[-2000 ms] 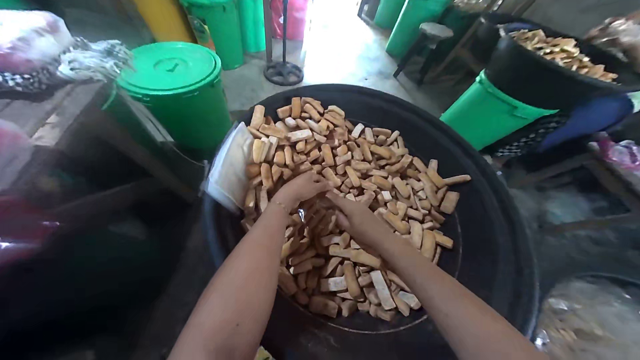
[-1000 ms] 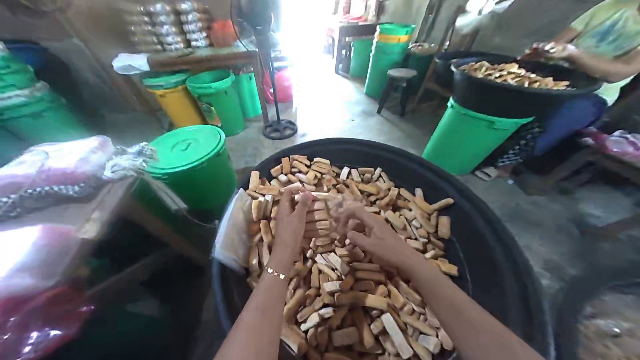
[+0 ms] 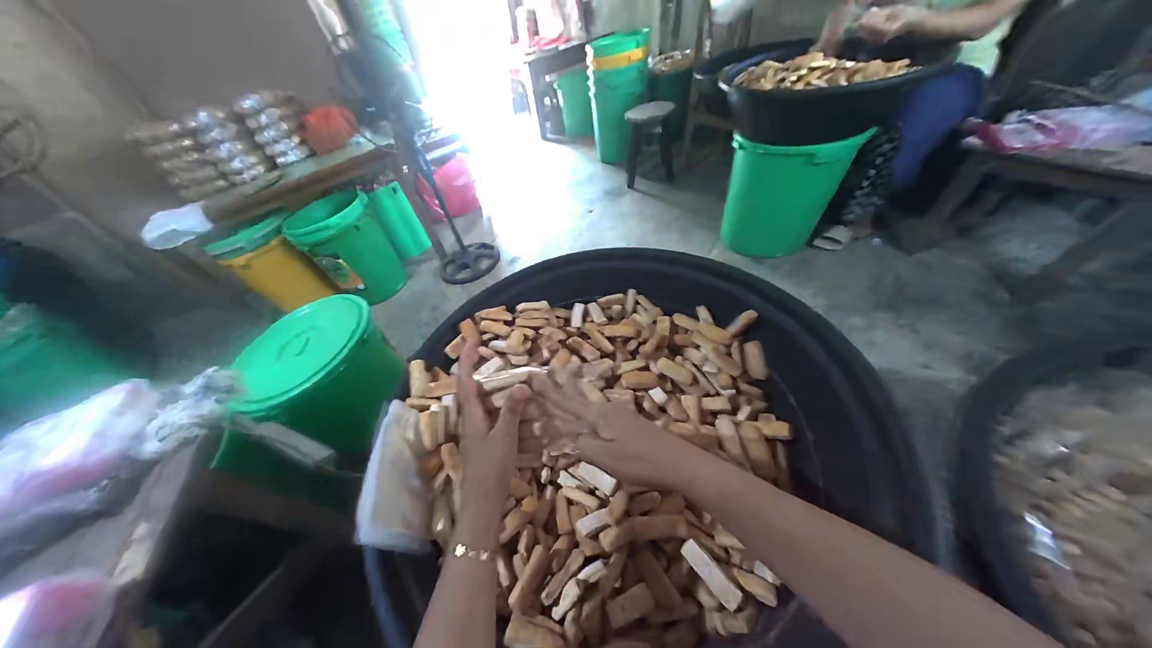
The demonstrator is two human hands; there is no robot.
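A wide black round tub [image 3: 846,387] holds a heap of light-brown baked sticks, likely biscuits or rusks [image 3: 648,531]. Over the middle-left of the heap, my left hand [image 3: 486,414] holds a row of sticks in what seems to be a clear plastic bag [image 3: 513,376], upright thumb against it. My right hand [image 3: 603,423] lies just to its right, fingers spread and blurred, touching the bag or the sticks; which one I cannot tell. A stack of clear plastic bags [image 3: 396,481] hangs over the tub's left rim.
Left of the tub stands a green lidded bucket [image 3: 306,346], with a table corner [image 3: 153,540] nearer. A fan's round base [image 3: 470,263] is ahead. At the upper right, a person's hands [image 3: 891,22] are over another black tub [image 3: 828,99]. A third tub [image 3: 981,450] is at right.
My hands were close together low over the heap two seconds ago, then apart around a row of sticks. Now my right hand is nearer the left one. The view has tilted up.
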